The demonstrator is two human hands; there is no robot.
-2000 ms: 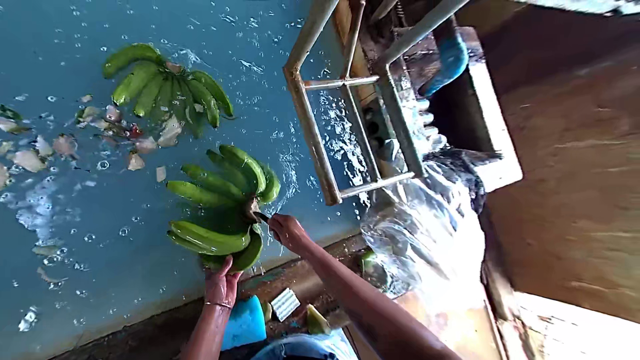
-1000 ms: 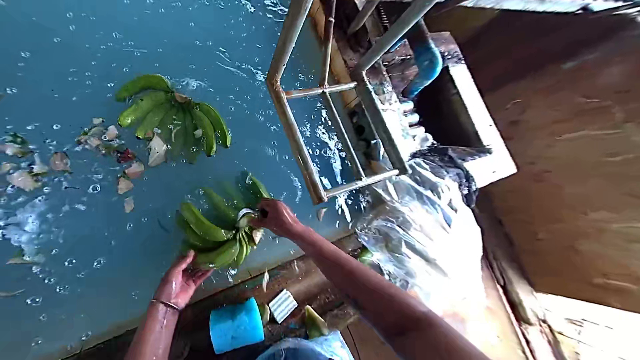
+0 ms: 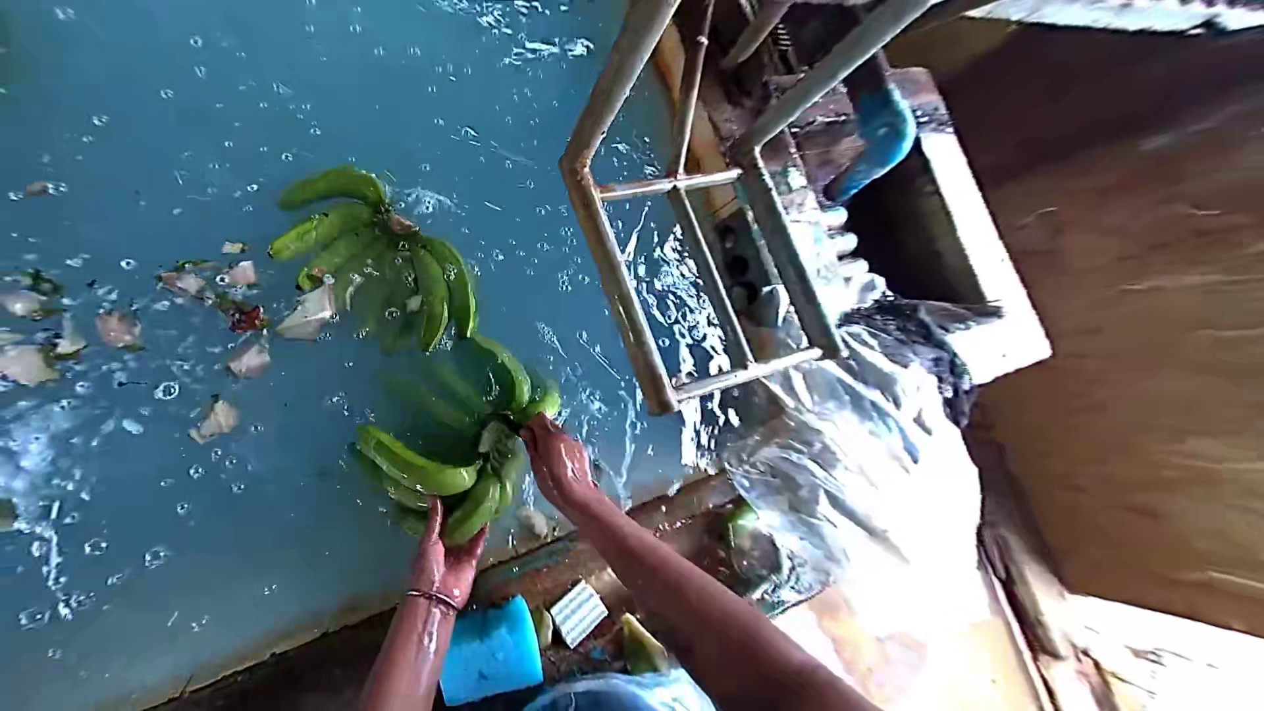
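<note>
My left hand [image 3: 449,563], with a thin band at the wrist, grips the lower fruits of a green banana bunch [image 3: 420,464] at the near side of a water-filled tank. The bunch lies partly under water. At its crown is my right hand [image 3: 556,459], fingers curled; a small dark object shows at the fingertips, but its kind cannot be told. Farther off, a second green banana bunch [image 3: 360,257] floats untouched, partly submerged.
Pale plant scraps [image 3: 311,311] float at the left. A metal tube frame [image 3: 617,267] reaches over the tank's right side. Clear plastic sheeting [image 3: 849,454] hangs beside it. A blue object [image 3: 491,652] and a striped block [image 3: 579,613] lie by the tank's near edge [image 3: 346,617].
The held bunch has turned in my hands, with its crown now facing up. My left hand has come back against its lower fruits, after being a little apart from them one second ago.
</note>
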